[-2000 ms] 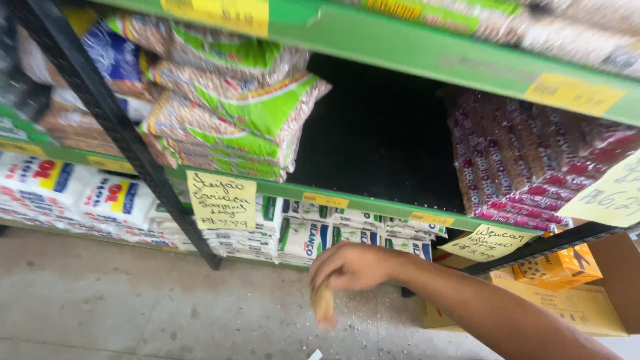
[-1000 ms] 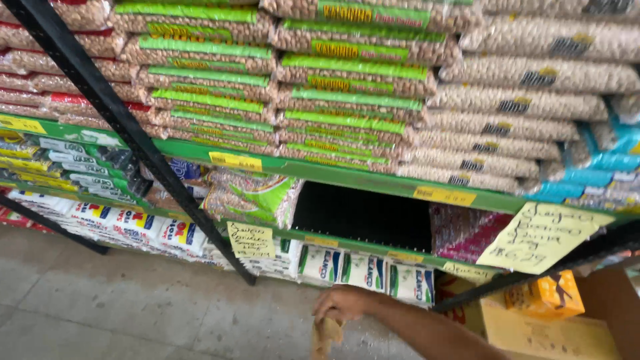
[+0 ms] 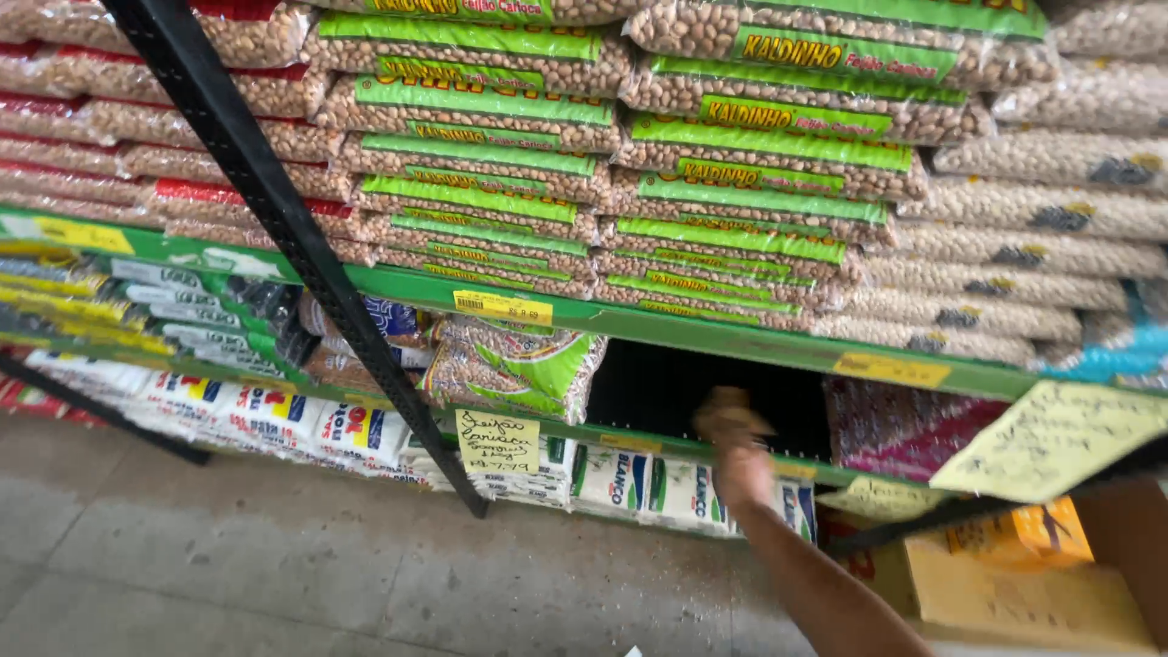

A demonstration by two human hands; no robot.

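Observation:
My right hand (image 3: 744, 465) reaches from the lower right to the middle shelf, blurred by motion. It holds a tan, cloth-like thing (image 3: 732, 417), whose exact kind I cannot tell. Hand and thing are in front of the dark shelf gap (image 3: 666, 383), over its green front edge. Left of the gap lie clear bags of beans with green print (image 3: 511, 370); to its right is a stack of purple-printed bags (image 3: 899, 433). White packs (image 3: 611, 479) stand on the bottom shelf, just below the hand. My left hand is out of view.
Bean bags (image 3: 748, 173) are piled on the upper shelf. A black perforated upright (image 3: 301, 246) crosses the left side. Handwritten price cards (image 3: 497, 442) hang from the shelf edge. At the lower right are a cardboard box (image 3: 1022, 598) and a yellow pack (image 3: 1027, 538). Bits lie scattered on the floor (image 3: 511, 584).
My right hand has moved from in front of the bottom shelf and floor up to the middle shelf's gap, still holding the tan thing. The view now takes in the upper shelf.

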